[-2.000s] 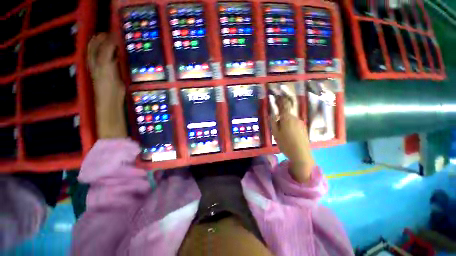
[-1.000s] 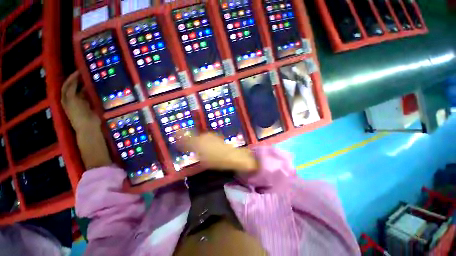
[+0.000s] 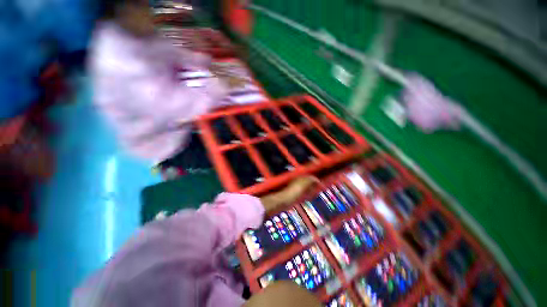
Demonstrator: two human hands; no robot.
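A red phone tray (image 3: 283, 258) lies tilted at the lower right, cut off by the bottom edge. Its smartphones (image 3: 279, 231) show lit app grids. My left hand (image 3: 300, 190) is blurred and lies at this tray's edge, beside the neighbouring tray; whether its fingers grip the rim cannot be told. My right hand is not in view. A brown rounded shape at the bottom edge is too blurred to name.
A red tray of dark phones (image 3: 217, 159) lies beyond my left hand. Another red tray (image 3: 447, 207) with mostly dark screens lies behind the lit one. A person in a pink smock (image 3: 141, 90) is at the upper left. A green panel (image 3: 480, 162) runs along the right.
The view has swung left and is blurred. The lit tray now appears at the lower right. My right hand, earlier over the lit phones, has gone out of view.
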